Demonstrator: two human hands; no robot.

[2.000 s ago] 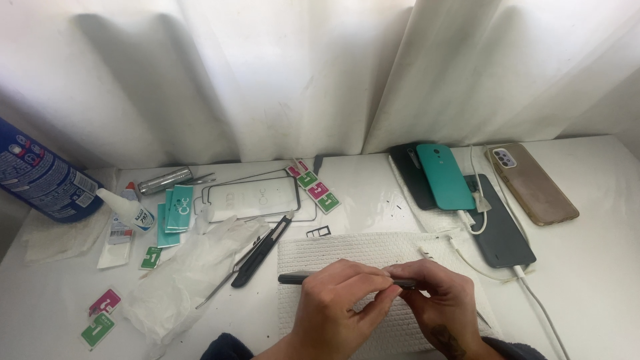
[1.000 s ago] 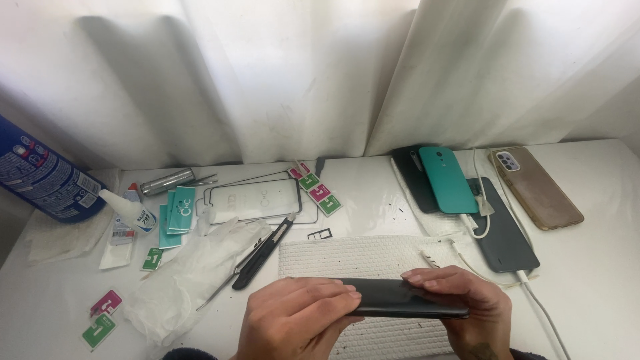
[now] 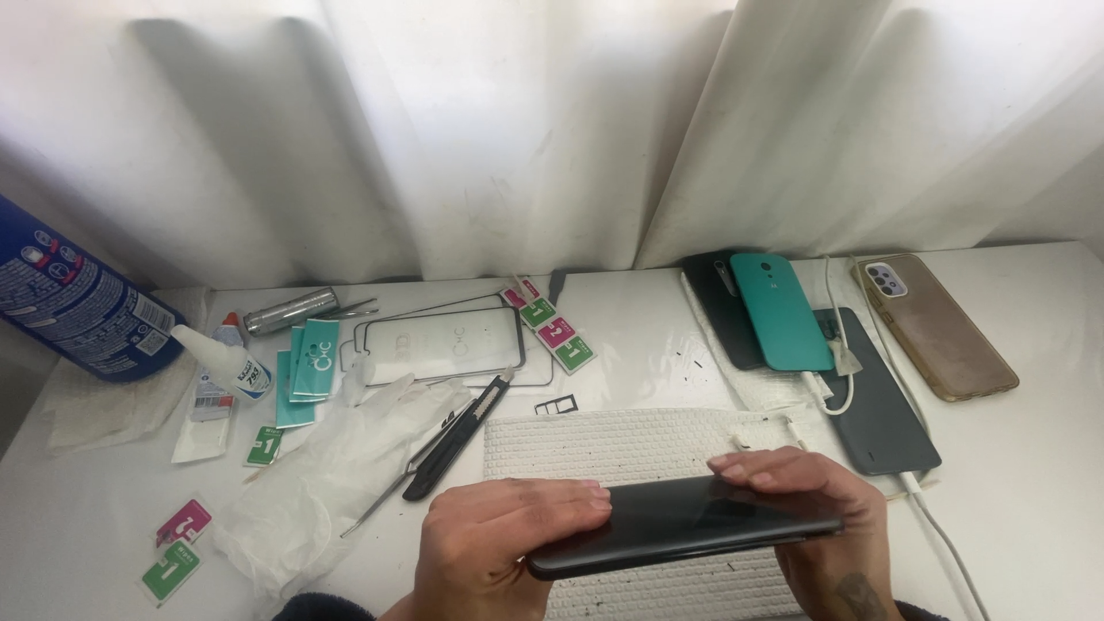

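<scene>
A dark smartphone [image 3: 681, 522] is held lengthwise above a white textured paper towel [image 3: 604, 440]. My left hand [image 3: 500, 535] grips its left end, with the fingers across the top surface. At the right end my right hand [image 3: 819, 509] holds it, fingertips on the far edge. A narrow gap shows along the phone's near right edge. Just beyond the towel lies a black SIM tray [image 3: 555, 404]. To the left, a black utility knife [image 3: 461, 435] rests beside metal tweezers [image 3: 397, 487].
Glass screen protectors [image 3: 440, 345], wipe packets [image 3: 552, 332], a crumpled plastic glove [image 3: 302, 500], a glue bottle [image 3: 226, 362] and a blue can [image 3: 82, 293] occupy the left. At right lie a teal phone [image 3: 779, 310], a dark phone with a white cable [image 3: 880, 397] and a phone in a brownish case [image 3: 944, 332]. A white curtain hangs behind.
The phone has turned from nearly edge-on to show its broad dark surface. My hands have moved apart to its two ends.
</scene>
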